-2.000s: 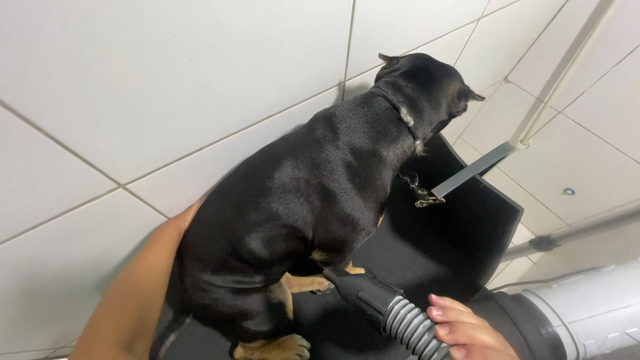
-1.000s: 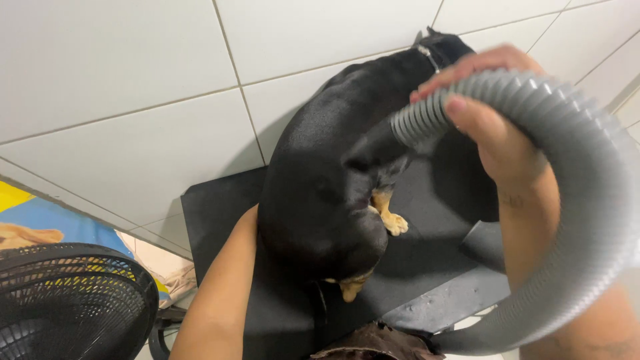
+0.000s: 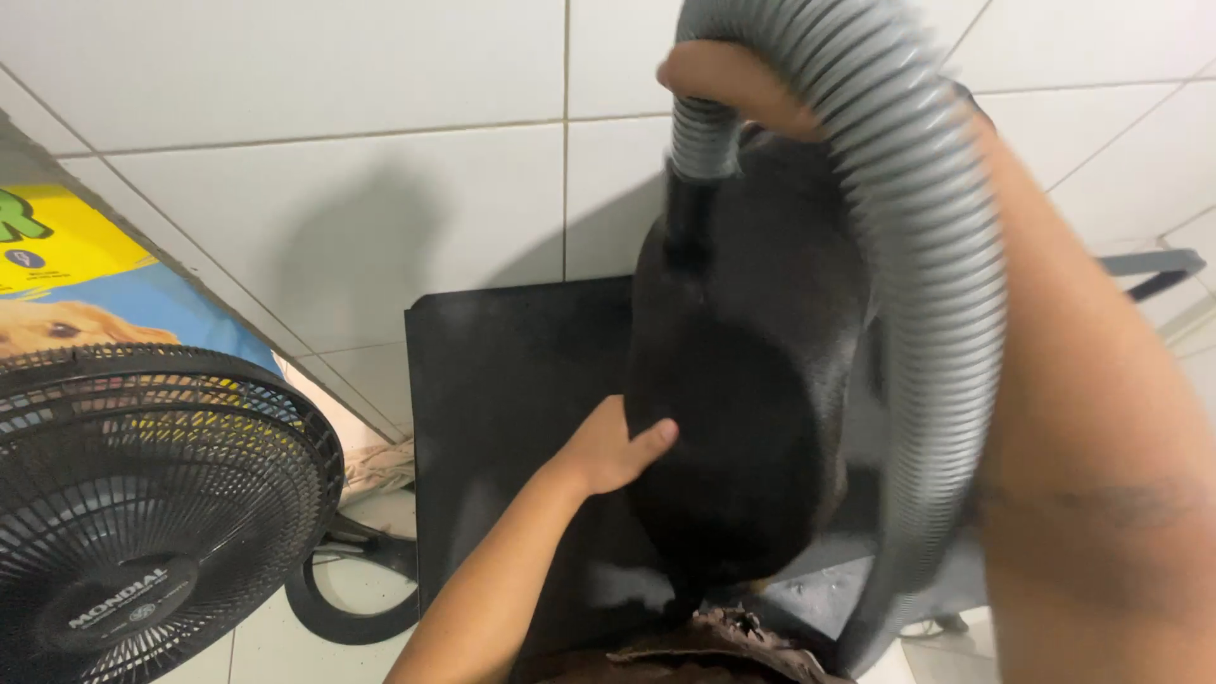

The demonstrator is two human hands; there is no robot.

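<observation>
A black dog [image 3: 750,380] stands on a black grooming table [image 3: 513,370], its rump toward me and its head hidden behind the hose and my right arm. My left hand [image 3: 632,446] rests on the dog's left flank, thumb on the coat. Up high, my right hand [image 3: 746,85] grips the grey corrugated hose [image 3: 921,237] near its end. The hose's black nozzle [image 3: 689,223] points down at the dog's back, close to or against the fur.
A black Mondial fan [image 3: 152,532] fills the lower left, with its ring-shaped base beside the table. Behind it is a yellow and blue bag [image 3: 190,313] picturing a dog. White wall tiles [image 3: 332,85] rise behind the table. A grey metal bar [image 3: 1149,261] is at the right.
My right hand and the nozzle have moved up over the dog's back, the nozzle now pointing down. The dog's body has turned so its rump faces me. The view has shifted.
</observation>
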